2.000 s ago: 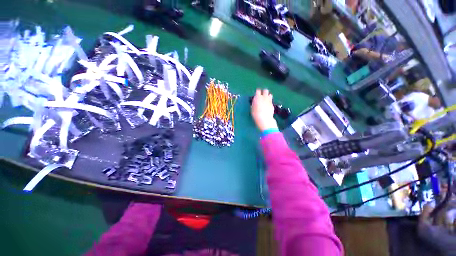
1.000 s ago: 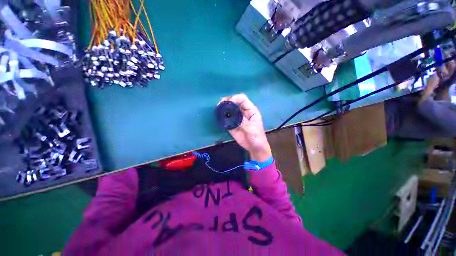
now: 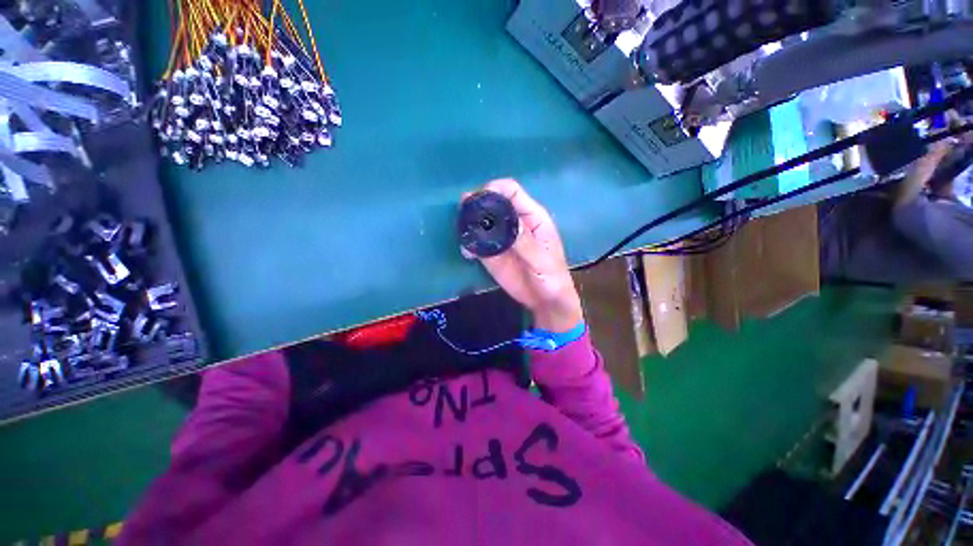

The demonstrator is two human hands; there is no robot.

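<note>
My right hand [image 3: 532, 256] holds a round black housing [image 3: 489, 224] between its fingers, above the bench near its front edge. The housing's flat round face with a small central hole points up toward the camera. A blue wrist strap [image 3: 553, 338] with a thin blue cord is on my right wrist. My left hand is not in view; only the left sleeve shows at the lower left, below the bench edge.
Orange wire leads [image 3: 248, 96] lie at the upper left. Black clips [image 3: 101, 288] and white strips [image 3: 53, 91] lie on a dark foam mat [image 3: 165, 219]. Metal fixtures [image 3: 656, 133] and a screwdriver [image 3: 736, 34] stand upper right. Cartons [image 3: 768, 267] stand beyond the bench edge; a person's arm [image 3: 923, 203] is far right.
My right hand has come back from beside the fixtures to the front edge, now with the black housing in it. The view has tilted down. Since one second ago the hand has barely moved.
</note>
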